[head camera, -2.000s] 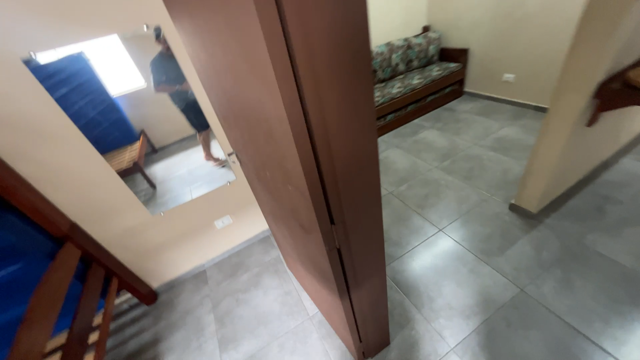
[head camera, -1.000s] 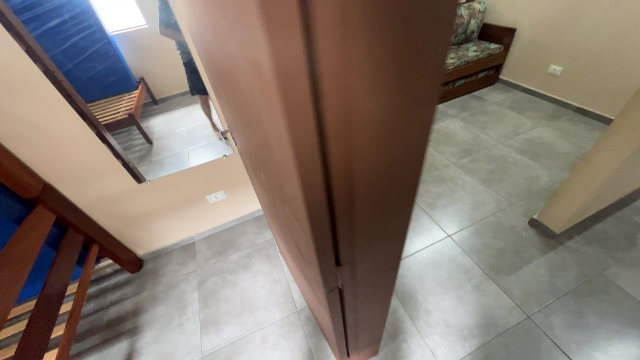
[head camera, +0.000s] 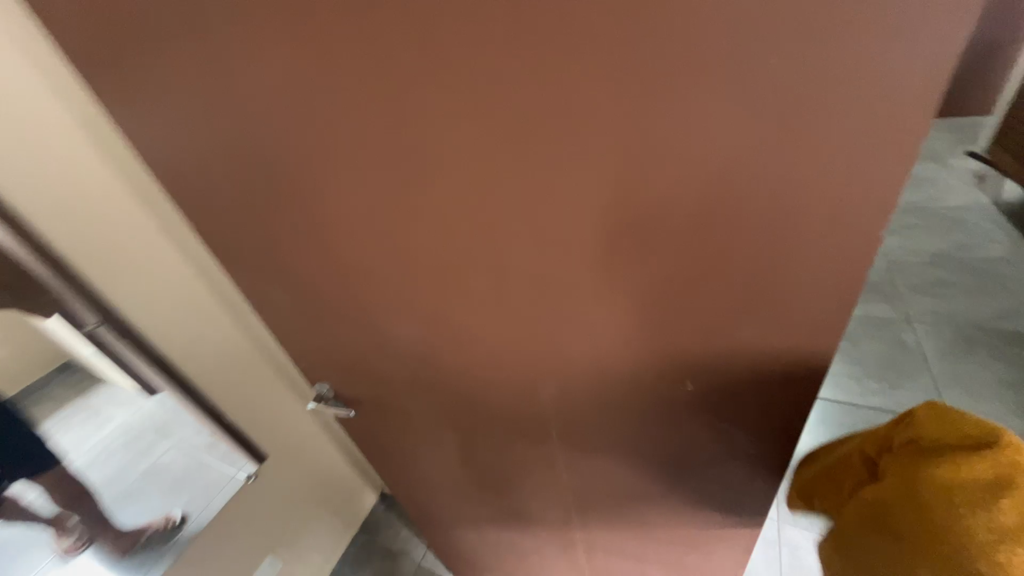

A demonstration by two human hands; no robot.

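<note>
A mustard-coloured cloth [head camera: 928,496] shows at the lower right, in front of the tiled floor; whether a hand holds it cannot be seen. The broad face of a reddish-brown door [head camera: 512,240] fills most of the view. Its metal lever handle [head camera: 330,402] sits near the door's left edge, beside the beige wall. Neither my left hand nor my right hand is in view.
A wall mirror [head camera: 152,448] at the lower left reflects a person's legs and sandals. Grey floor tiles [head camera: 904,320] lie past the door's right edge. A white wall outlet [head camera: 268,566] is at the bottom left.
The view has swung from the door's edge to its broad face. The mustard cloth has come into view; the patterned sofa and the wooden bed frame are out of it.
</note>
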